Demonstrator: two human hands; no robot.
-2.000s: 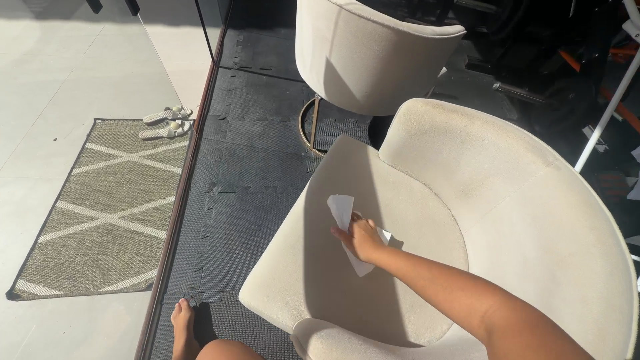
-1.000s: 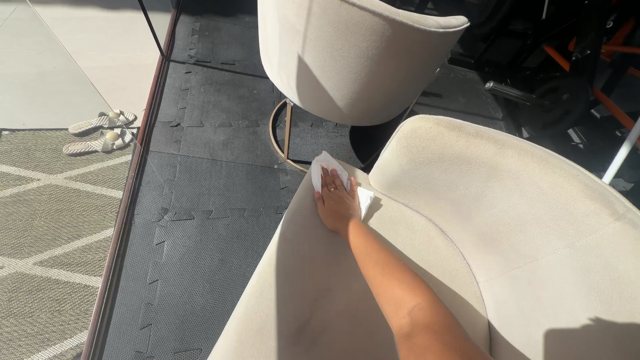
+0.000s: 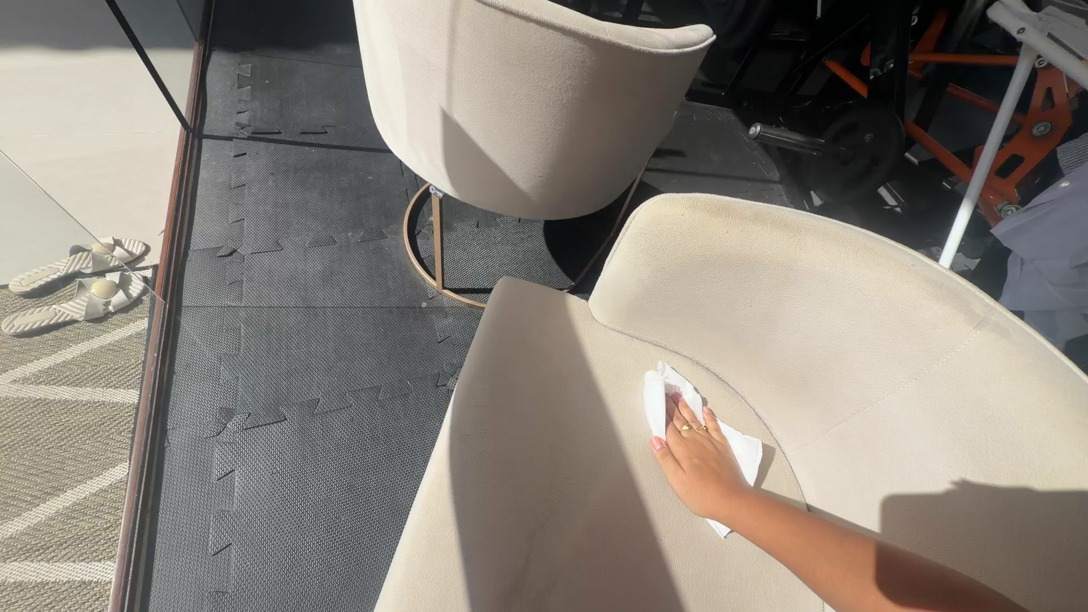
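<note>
My right hand (image 3: 699,463) lies palm down on a white cloth (image 3: 739,446), pressing it against the seat of a cream upholstered armchair (image 3: 544,476). Rings show on its fingers. The cloth sticks out on both sides of the fingers and below the palm, close to the curved seam where the seat meets the backrest (image 3: 816,280). A shadow band crosses the seat to the left of the hand. My left hand is out of view.
A second cream chair (image 3: 527,102) on a round metal base (image 3: 416,246) stands ahead on dark interlocking mats (image 3: 323,476). Sandals (image 3: 93,293) and a patterned rug (image 3: 59,425) lie left of the brown floor track (image 3: 157,340). Gym equipment (image 3: 1028,144) with orange parts stands at the upper right.
My right hand and the cloth have moved from the seat's far front corner back toward the seam by the backrest. Earlier, they were near the middle of the seat.
</note>
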